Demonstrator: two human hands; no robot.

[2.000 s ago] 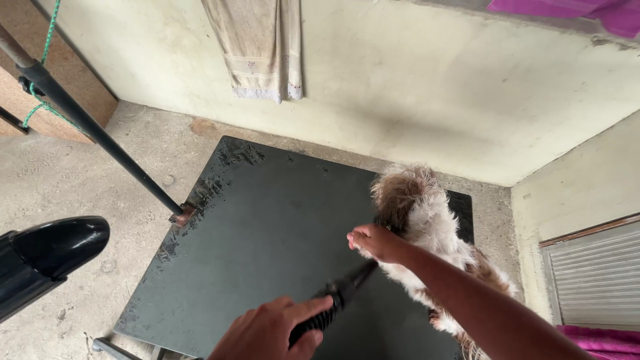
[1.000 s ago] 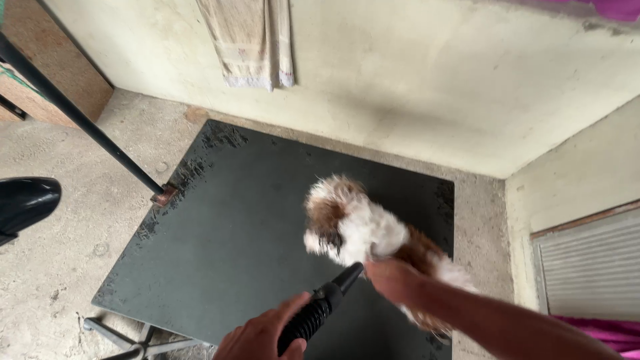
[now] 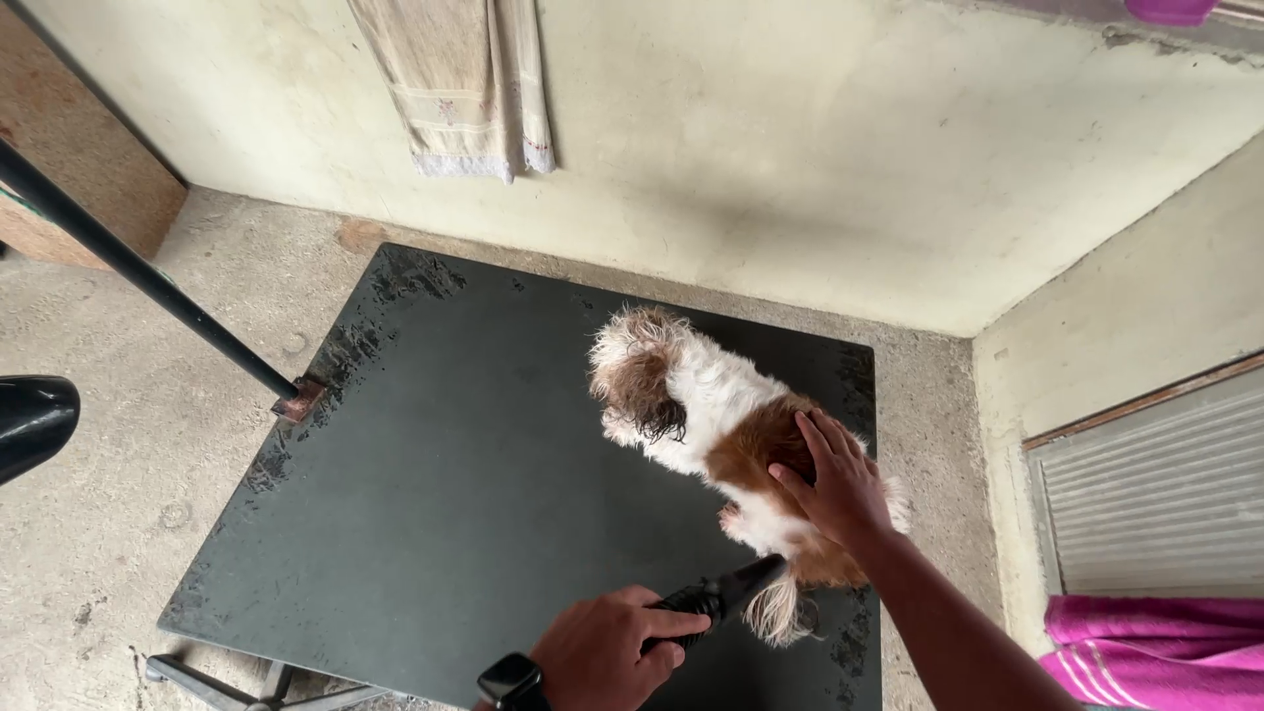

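A small white and brown dog (image 3: 726, 400) stands on a black grooming table (image 3: 474, 474), near its right end, head toward the upper left. My left hand (image 3: 612, 642), with a smartwatch on the wrist, grips the ribbed black hose of a pet dryer with a narrow nozzle (image 3: 741, 583). The nozzle's tip is at the dog's hindquarters, just above its pale tail. Spread over the brown fur of the dog's back lies my right hand (image 3: 839, 479), fingers apart, holding nothing.
A dark metal post (image 3: 158, 281) is clamped to the table's left edge. At the far left a glossy black object (image 3: 35, 420) juts in. A beige towel (image 3: 464, 99) hangs on the wall behind; a magenta towel (image 3: 1155, 642) lies at the lower right. Table-side flooring is concrete.
My right hand has moved from the dog's front part to its back. The nozzle has gone from near the dog's chest to its rear. The dog's head has turned.
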